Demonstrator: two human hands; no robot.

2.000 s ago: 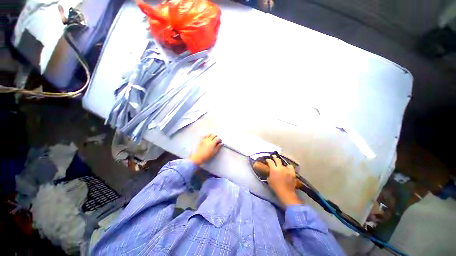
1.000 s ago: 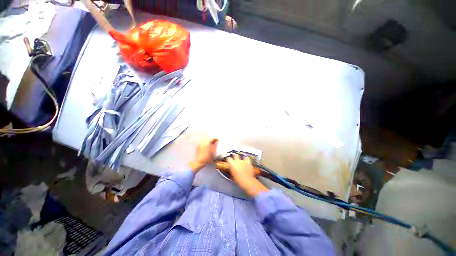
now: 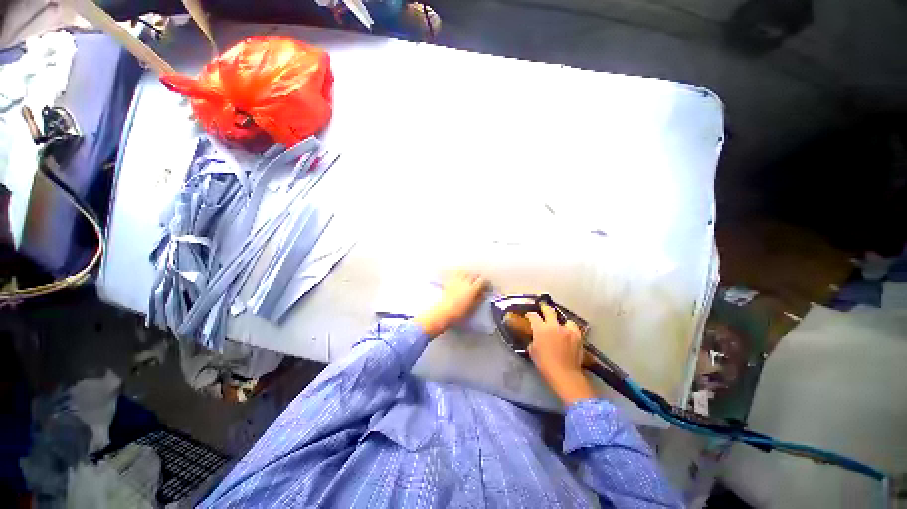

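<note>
My right hand grips the brown handle of a steam iron, which rests on the near side of the white padded table. My left hand is just left of the iron's tip, slightly blurred, its fingertips near a small pale piece on the table. Whether the fingers hold the piece cannot be told. A heap of blue-grey fabric strips lies at the table's left, tied in one place with a pale strip.
A knotted red-orange plastic bag sits behind the strips. A blue-green hose trails right from the iron. Another iron stands on a surface at far left. Cloth scraps lie on the floor at left.
Since one second ago, the iron and right hand have moved right, away from the left hand. The left hand has also moved right and reaches farther over the table. The camera view has shifted.
</note>
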